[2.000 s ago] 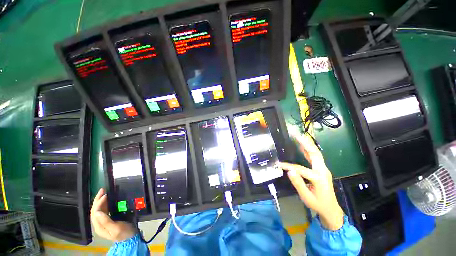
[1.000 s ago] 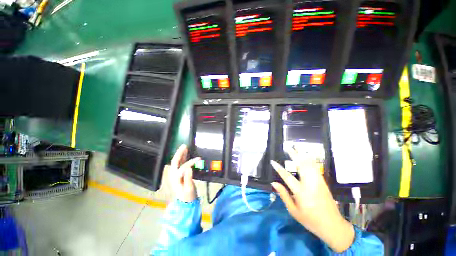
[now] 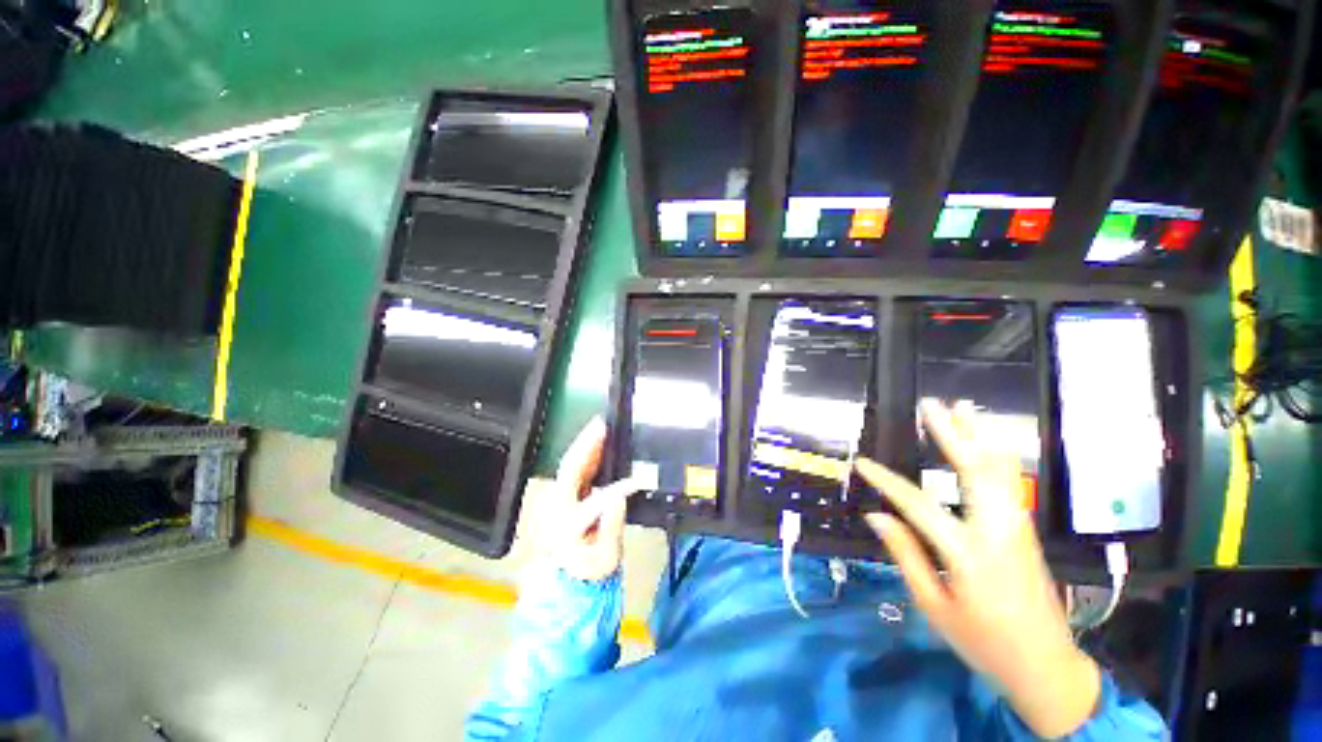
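Observation:
A four-slot phone tray point(image 3: 740, 420) lies in front of me with a smartphone in each pocket. The first phone point(image 3: 677, 380) shows red text and low coloured buttons. My left hand point(image 3: 587, 507) is at its lower left corner, a finger on the screen. The second phone point(image 3: 812, 384) shows a list with a yellow bar. My right hand point(image 3: 986, 558) has a fingertip at its lower right edge and covers part of the third phone point(image 3: 986, 341). The fourth phone point(image 3: 1109, 420) is white-filled. White USB cables point(image 3: 790, 558) run from the second and fourth phones. Both hands hold nothing.
Another tray point(image 3: 928, 276) with four phones showing red and green text stands tilted behind. A tray of dark phones point(image 3: 464, 319) lies at left. A black ribbed tray stack point(image 3: 109, 232) is at the left edge. A coiled black cable point(image 3: 1276, 363) lies by yellow tape point(image 3: 1240, 420) at right.
The view has swung left, so the trays sit further right. My right hand has moved from the fourth phone to the second and third. My left hand now touches the first phone's screen.

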